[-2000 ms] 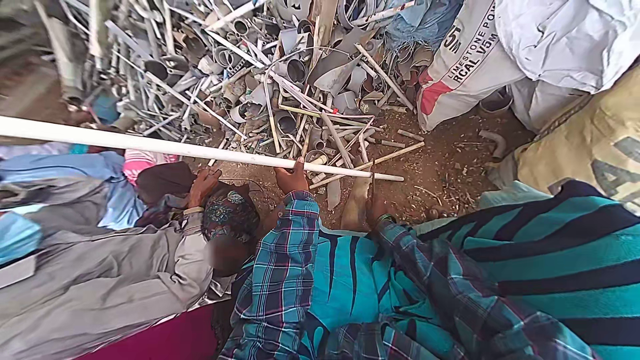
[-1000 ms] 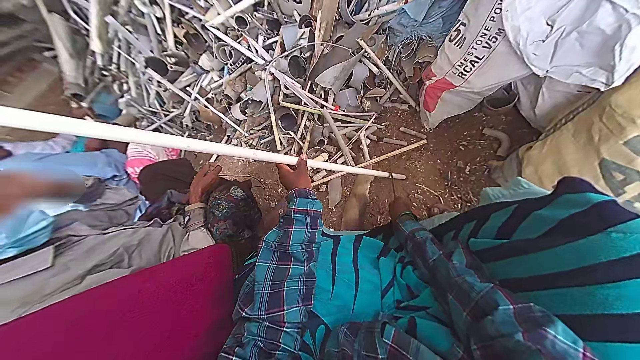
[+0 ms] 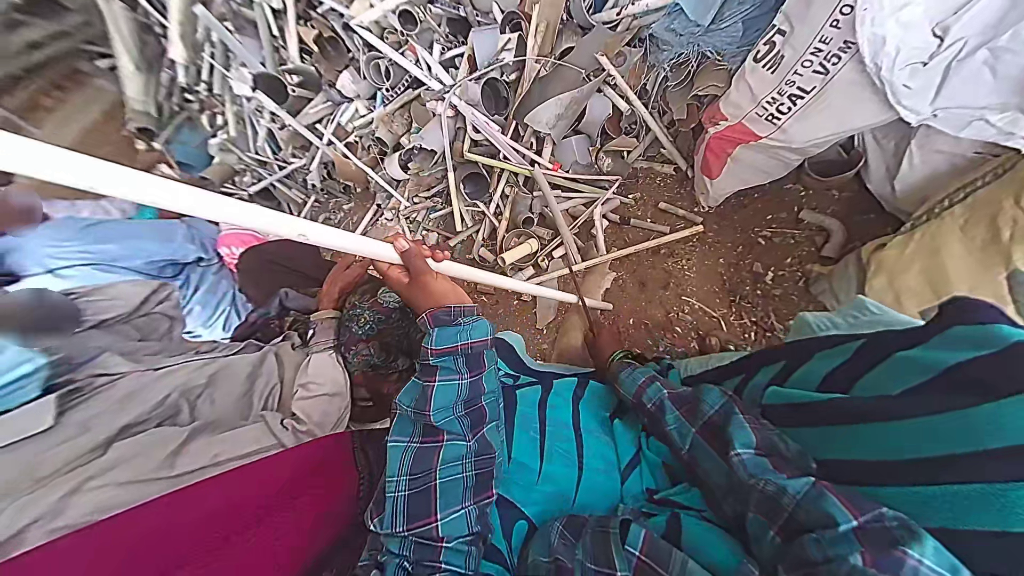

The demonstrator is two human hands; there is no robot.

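A long white plastic pipe (image 3: 240, 210) slants from the left edge down toward the middle of the view. My left hand (image 3: 418, 276) is closed around it, a short way from its far right end. Beside that end, my right hand (image 3: 606, 346) grips a thin dark blade (image 3: 579, 294), which stands across the pipe near its tip. The handle is hidden in the fingers, and the kind of blade cannot be told. Below both hands lies teal and black striped cloth (image 3: 560, 448) over my lap.
A heap of scrap plastic pipes (image 3: 480, 120) lies ahead. White woven sacks (image 3: 788, 96) and a yellowish sack (image 3: 952, 240) stand at the right. A curved pipe piece (image 3: 832, 232) is on the dirt. Close at the left sits a person in a grey garment (image 3: 240, 400), a hand near the pipe.
The pipe slopes more steeply down to the right than before. My right hand with the blade has moved back against the pipe's end; a second ago it was lower and farther right.
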